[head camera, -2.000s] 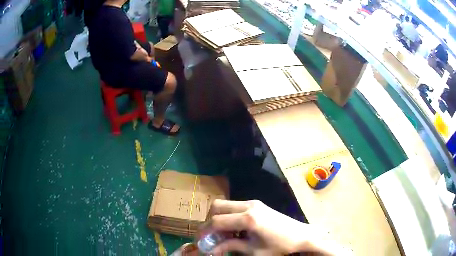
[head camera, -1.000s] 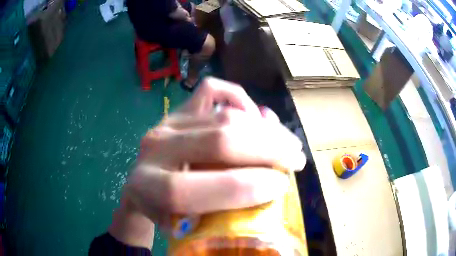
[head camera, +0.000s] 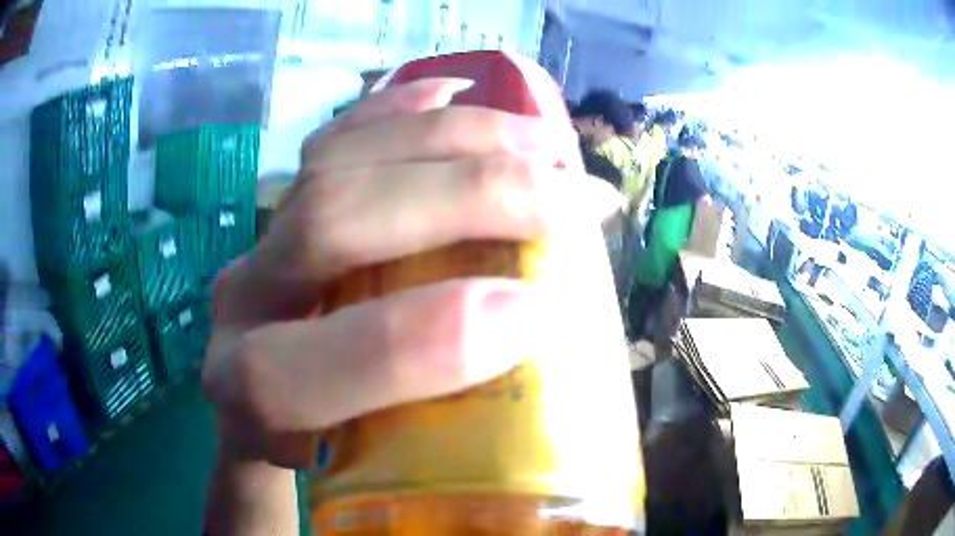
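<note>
My left hand (head camera: 387, 283) is large and close in the middle of the view, its wrist at the lower left. Its fingers are wrapped around a drink bottle (head camera: 471, 440) with yellow-orange contents. A dark red part of the bottle shows above the fingers, and its lower end is cut off by the bottom edge. The bottle's right side is washed out by glare. My right hand is not in view.
Stacks of flat cartons (head camera: 791, 466) lie on the bench at the lower right. Green crates (head camera: 100, 262) are piled at the left near a blue crate (head camera: 47, 398). People (head camera: 670, 199) stand beyond the bottle. A white shelf frame (head camera: 885, 335) runs along the right.
The view has swung up from the floor and bench towards the room. The bottle is now raised close in front, in my left hand. The tape dispenser and red stool have left the view.
</note>
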